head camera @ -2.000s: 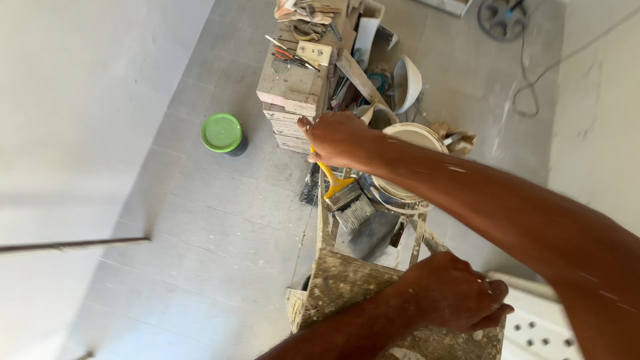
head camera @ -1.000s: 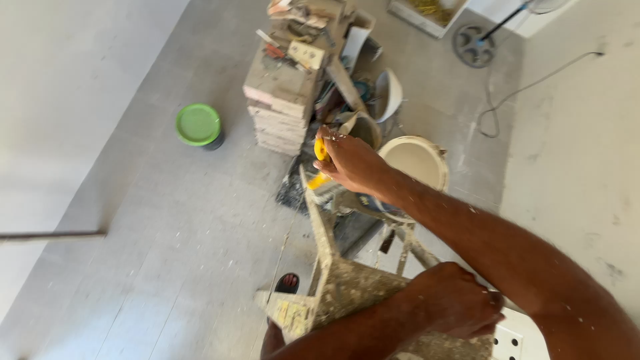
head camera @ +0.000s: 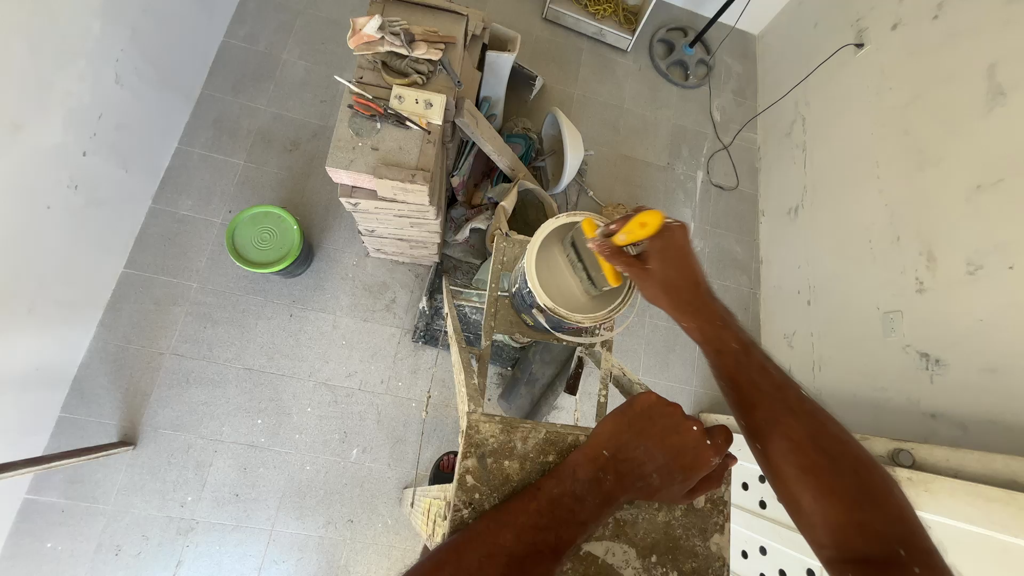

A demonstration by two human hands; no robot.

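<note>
My right hand [head camera: 660,260] grips a wide paintbrush [head camera: 604,264] with a yellow handle and holds its bristles inside the mouth of an open paint bucket [head camera: 532,300]. Pale paint [head camera: 556,272] shows in the bucket, which stands on the paint-spattered shelf of a stepladder. Below it, my left hand [head camera: 660,448] rests with curled fingers over the right edge of the ladder's spattered top platform [head camera: 528,456]. Whether those fingers grip the edge is hidden.
Stacked tile boxes [head camera: 392,172] bearing gloves and pliers stand beyond the ladder, beside a white basin [head camera: 562,148]. A green-lidded bucket [head camera: 264,240] is on the floor at left. A cable [head camera: 740,132] runs to the right wall. A person's foot [head camera: 444,466] shows beside the ladder.
My right hand has moved with the brush from the left of the paint bucket to its mouth. My left hand stays at the ladder's top.
</note>
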